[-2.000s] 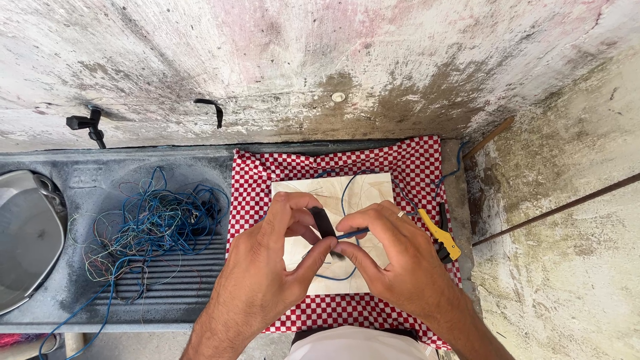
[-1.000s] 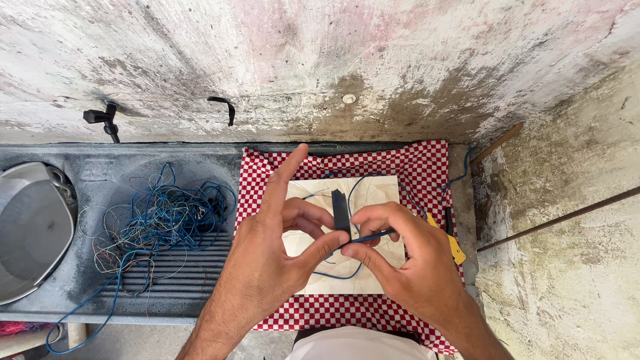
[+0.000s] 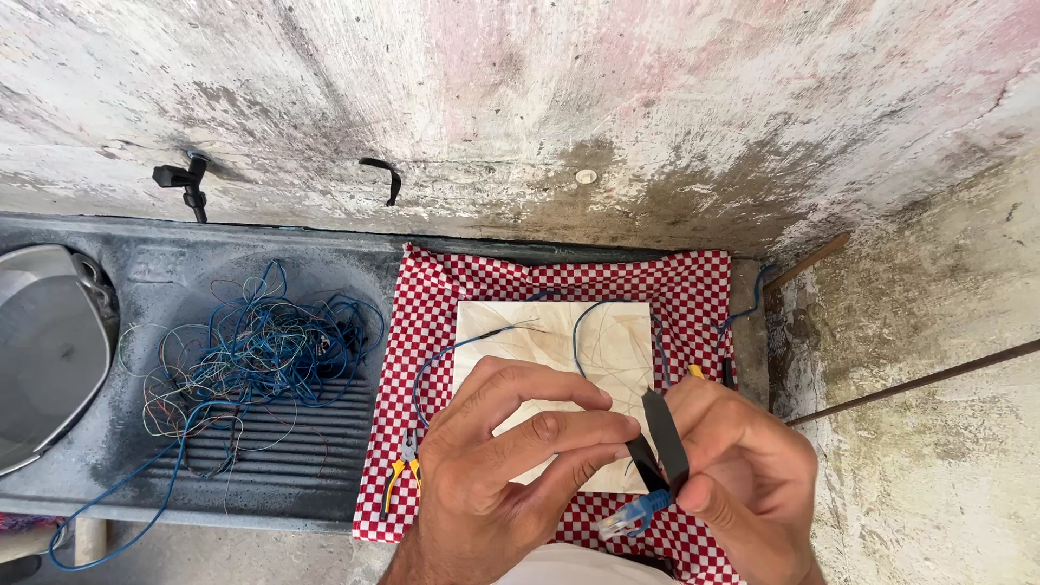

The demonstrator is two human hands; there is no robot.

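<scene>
A strip of black tape (image 3: pixel 665 435) runs between my two hands, beside the blue cable end. The clear RJ45 plug with its blue boot (image 3: pixel 636 515) points down and left below the tape. My left hand (image 3: pixel 520 455) pinches one part of the tape between thumb and fingers. My right hand (image 3: pixel 743 467) holds the cable and tape near the plug; its grip is partly hidden. Beneath my hands, a pale marbled tile (image 3: pixel 496 321) lies on a red-and-white checked cloth (image 3: pixel 439 280). Blue cable (image 3: pixel 578 325) curves over the tile, and another cable end with thin bared wires lies at its left.
Tangled blue cable and thin wires (image 3: pixel 276 349) lie on the ribbed grey washboard sink (image 3: pixel 301 471). A grey basin (image 3: pixel 53 357) stands at far left. Yellow-and-black pliers (image 3: pixel 400 479) lie on the cloth's left side. A black tap (image 3: pixel 195 183) projects from the stained wall.
The hands have shifted from above the tile toward its lower right edge. The plug has come into view below the tape, and the pliers on the left now show.
</scene>
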